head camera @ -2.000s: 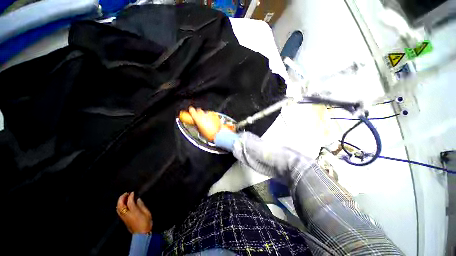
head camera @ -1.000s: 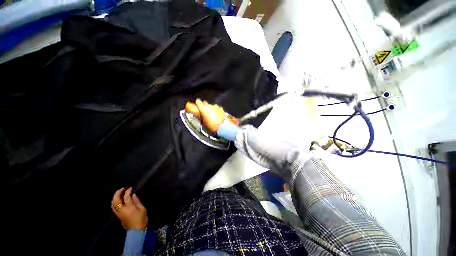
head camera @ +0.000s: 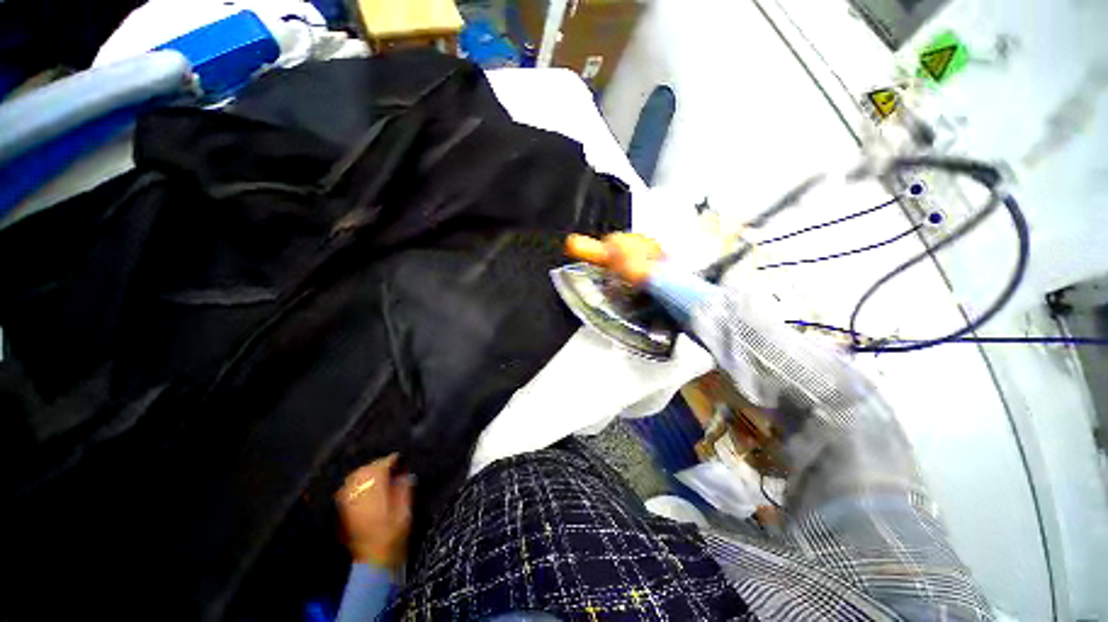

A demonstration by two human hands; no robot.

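A large black garment (head camera: 280, 292) lies spread and creased over the white-covered table. My right hand (head camera: 626, 258) is closed on the orange handle of a steam iron (head camera: 617, 318). The iron's pointed silver plate is at the garment's right edge, over the white cover; whether it touches the cover is unclear. My left hand (head camera: 379, 510) is at the garment's near edge, blurred; whether its fingers hold the cloth cannot be told.
White table cover (head camera: 571, 389) shows along the right. A dark hose (head camera: 1021, 243) loops near the white wall. A padded pale blue arm (head camera: 91, 97) is at upper left. A wooden stool (head camera: 410, 17) and a carton (head camera: 598, 43) stand behind. A narrow blue form (head camera: 653, 128) is beyond the table.
My right hand has moved the iron right, from on the garment to its edge. My left hand has shifted slightly right. The hose loop has swung right, and the camera view has shifted.
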